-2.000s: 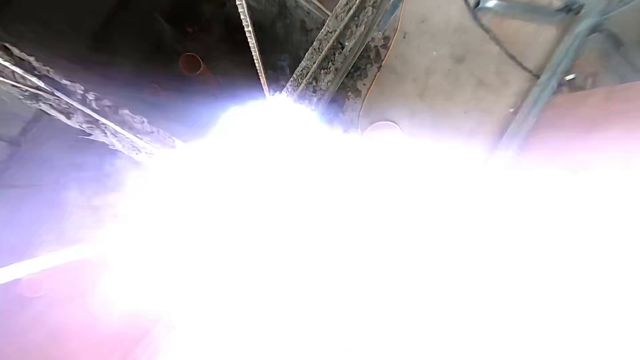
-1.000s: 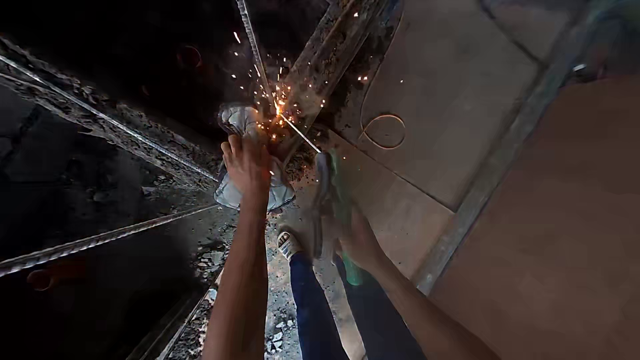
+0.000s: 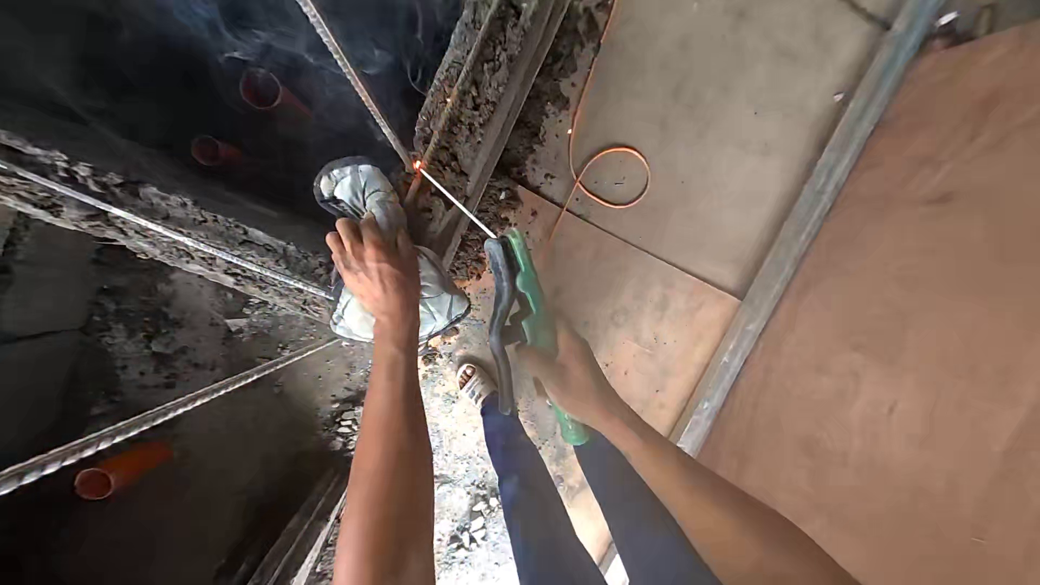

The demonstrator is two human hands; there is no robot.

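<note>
My right hand (image 3: 569,370) is closed round a green and black welding electrode holder (image 3: 532,305). From its jaws a welding electrode (image 3: 459,201) runs up and left to a small glowing spot (image 3: 418,165) at the lower end of a ribbed steel rebar (image 3: 357,81). My left hand (image 3: 375,268) grips a grey-white padded cloth or glove (image 3: 435,288), just below and left of the glow; the fingers' undersides are hidden. Two more steel bars, one ribbed rebar (image 3: 203,394) and one along a rough concrete beam (image 3: 162,231), reach toward the padded thing from the left.
Orange pipes (image 3: 122,475) open in the dark areas at left. An orange wire (image 3: 613,203) lies looped on the boards (image 3: 682,122). A metal bar (image 3: 812,219) crosses beside a large brown panel (image 3: 910,325). My sandalled foot (image 3: 475,382) stands on debris-strewn ground.
The blinding white glare of two seconds ago and the flying sparks of one second ago are gone; a small glow and smoke show now. Both hands stay in about the same places as one second ago.
</note>
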